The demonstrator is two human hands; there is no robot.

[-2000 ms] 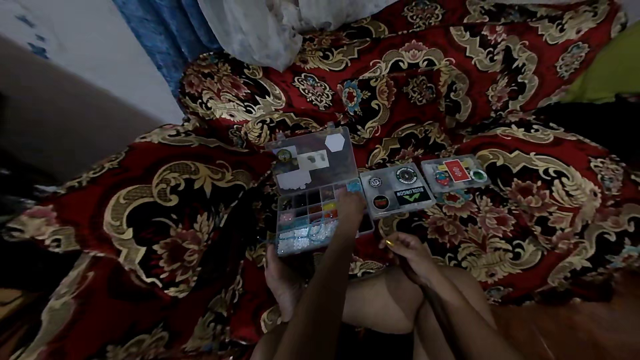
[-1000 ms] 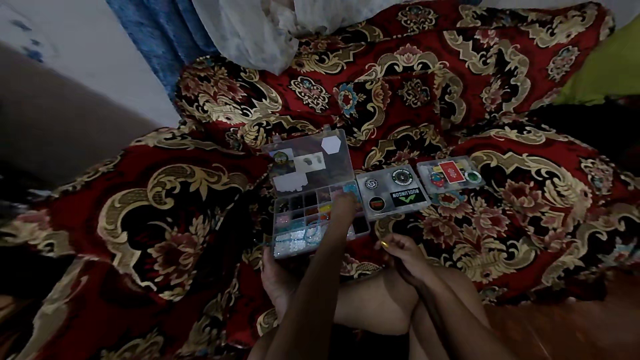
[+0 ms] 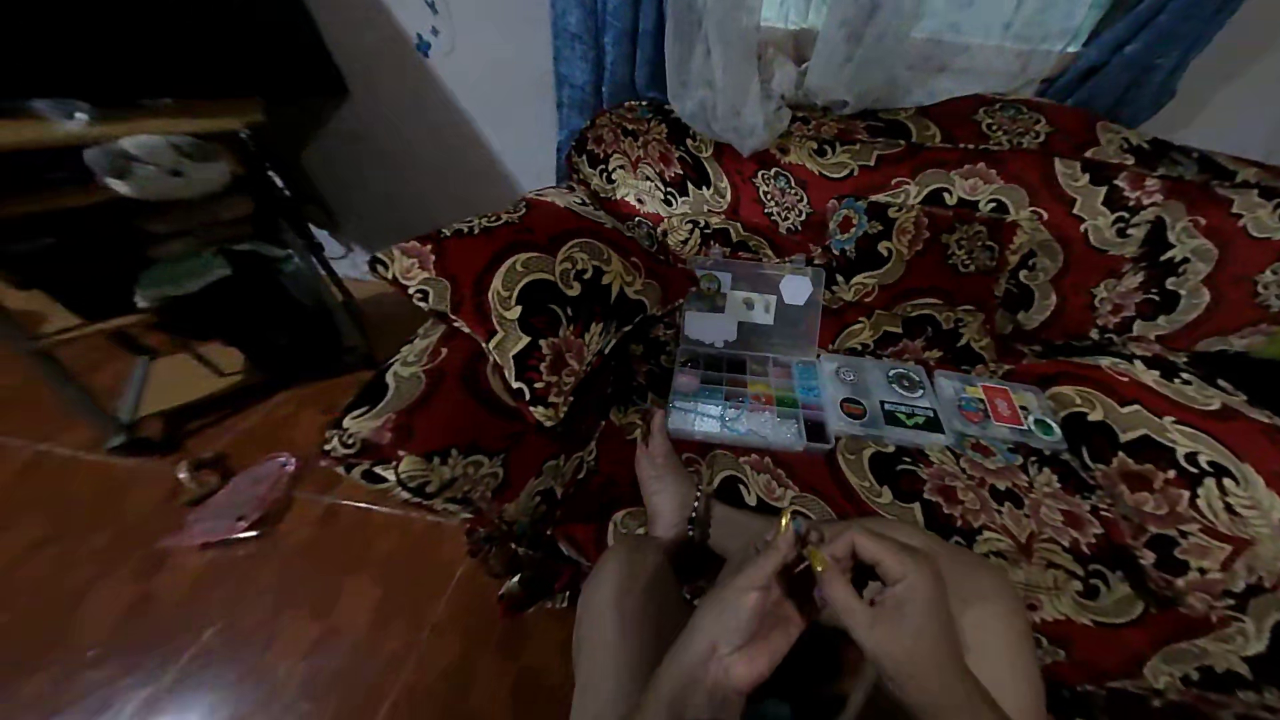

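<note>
My left hand (image 3: 745,610) and my right hand (image 3: 890,590) meet above my lap, thumbs and fingertips pinched close together. Something small and thin is held between them, too small and dark to name. Their thumbnails look yellow. Beyond them on the sofa lies a clear plastic compartment box (image 3: 820,440) with its lid raised. Its compartments hold small beads in red, yellow, green, blue and white. White paper pieces and small cards are inside the lid. Neither hand touches the box.
Two closed clear cases, one with round stickers (image 3: 883,400) and one with a red card (image 3: 1002,407), stand right of the box. A patterned cover (image 3: 570,360) drapes the sofa. A pink item (image 3: 240,500) lies on the tiled floor. A shelf (image 3: 130,125) stands at left.
My left hand has come out of the compartment box and back to my right hand above my lap. The view has swung left, bringing the shelf and floor into sight.
</note>
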